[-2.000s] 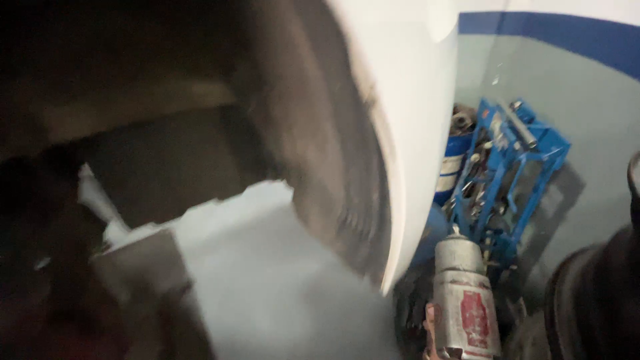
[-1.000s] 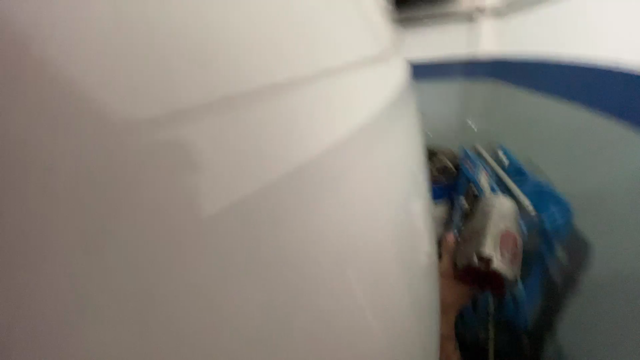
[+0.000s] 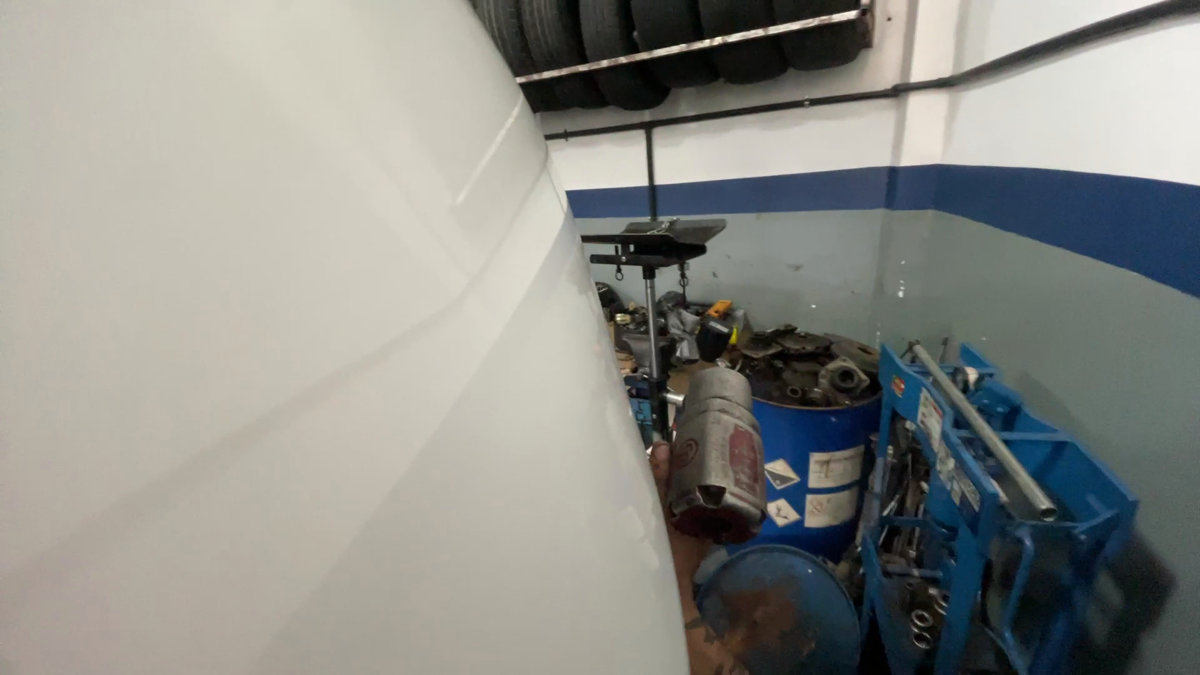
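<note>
A worn metal impact wrench with red markings (image 3: 717, 459) stands out beside the edge of a white vehicle body panel (image 3: 375, 375). My right hand (image 3: 662, 464) is mostly hidden behind the wrench and the panel; only a little of it shows along the wrench's left side, gripping it. The wrench's rounded, darker end points toward the camera, and its narrower grey end points away. Its front end touches nothing that I can make out. The white panel fills the left half of the view. My left hand is not in view.
Behind the wrench, a blue drum (image 3: 816, 478) holds scrap metal parts. A blue drum lid or second drum (image 3: 783, 609) is below it. To the right stands a blue metal frame (image 3: 994, 487) with a steel bar. Tyres (image 3: 656, 42) rest on a wall rack.
The view has swung, and the white panel now covers the left side where a wheel arch showed earlier. The wrench, upright at first, is now tilted with its rear end toward the camera.
</note>
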